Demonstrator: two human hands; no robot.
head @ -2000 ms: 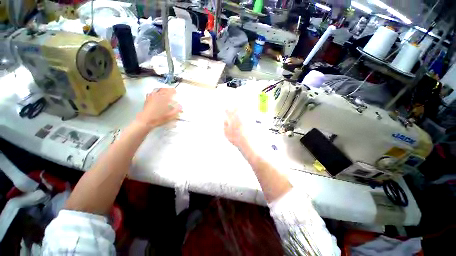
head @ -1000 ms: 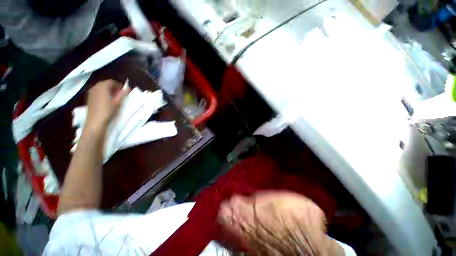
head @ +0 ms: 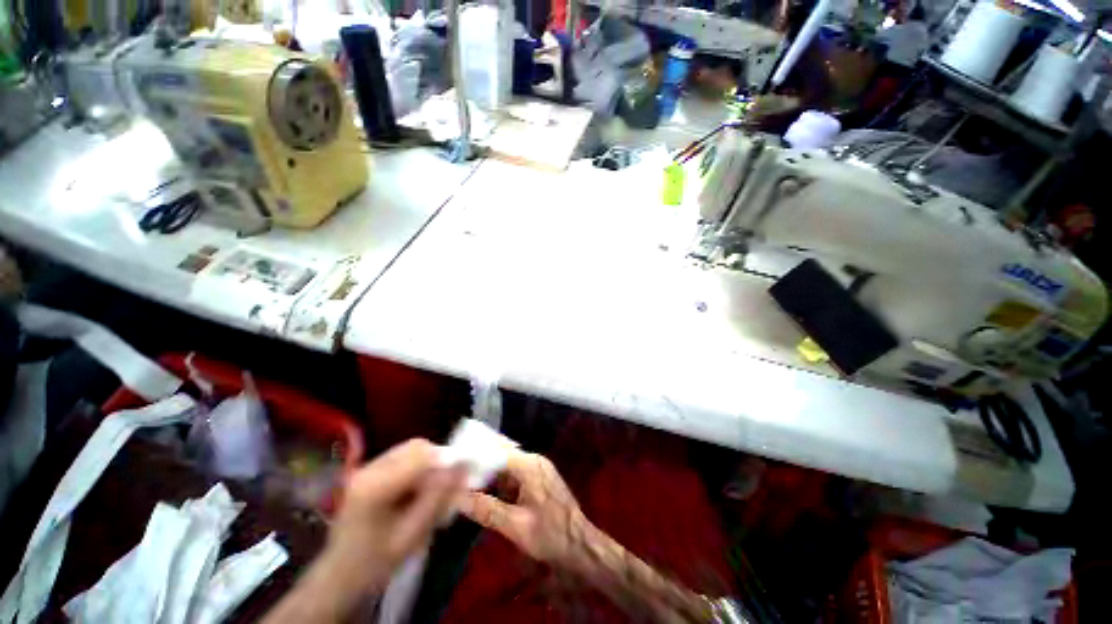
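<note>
A small white fabric piece (head: 479,452) is bunched between the fingertips of both hands, over the red-covered lap just below the table's front edge. My left hand (head: 393,494) is blurred and grips the piece from the left. My right hand (head: 533,502) grips it from the right. A pale strip hangs below the left hand; whether it joins the held piece I cannot tell. Flat white cut pieces (head: 177,563) overlap on the dark board (head: 262,502) at lower left.
White table (head: 524,293) ahead, with a small white tongue at its edge (head: 485,400). Yellow sewing machine (head: 250,116) at left, JACK machine (head: 902,238) at right with a black rectangle (head: 833,315) leaning on it. Scissors (head: 1010,427) near it. Red baskets at left (head: 329,421) and right (head: 868,585).
The view has swung from the board back to the table. My left hand has left the stacked pieces and now meets my right hand at a white piece over the lap.
</note>
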